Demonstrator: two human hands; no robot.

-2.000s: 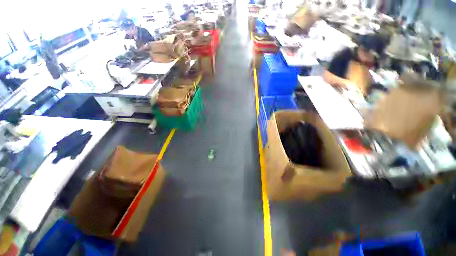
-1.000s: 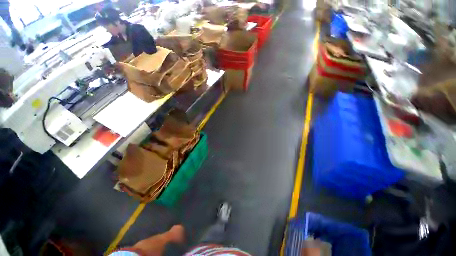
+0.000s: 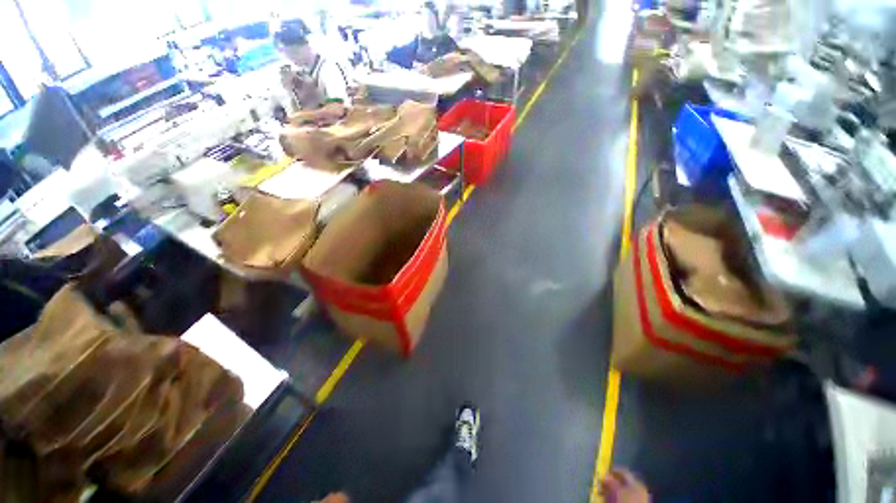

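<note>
My right hand [image 3: 625, 487] shows at the bottom edge over the right yellow line, small, blurred and cut off; whether it holds anything cannot be told. Only a sliver of my left hand [image 3: 334, 497] shows at the bottom edge. Nearest in front are two taped cartons: an open carton with red tape [image 3: 422, 305] on the left of the aisle, and a carton with red tape [image 3: 639, 324] on the right, holding brown pieces [image 3: 702, 270]. My shoe [image 3: 468, 430] is on the dark aisle floor between them.
Brown bag pieces [image 3: 128, 393] lie heaped at the lower left, and more [image 3: 364, 133] on a table beyond. A red crate [image 3: 486, 147] stands left of the aisle, a blue crate [image 3: 696, 147] right. A person [image 3: 314, 74] is at the left tables. Yellow lines [image 3: 629, 196] edge the aisle.
The view has moved forward along the aisle. The green crate and near blue crates have left the view; the red-taped cartons are now closer. My left hand has dropped mostly out of view.
</note>
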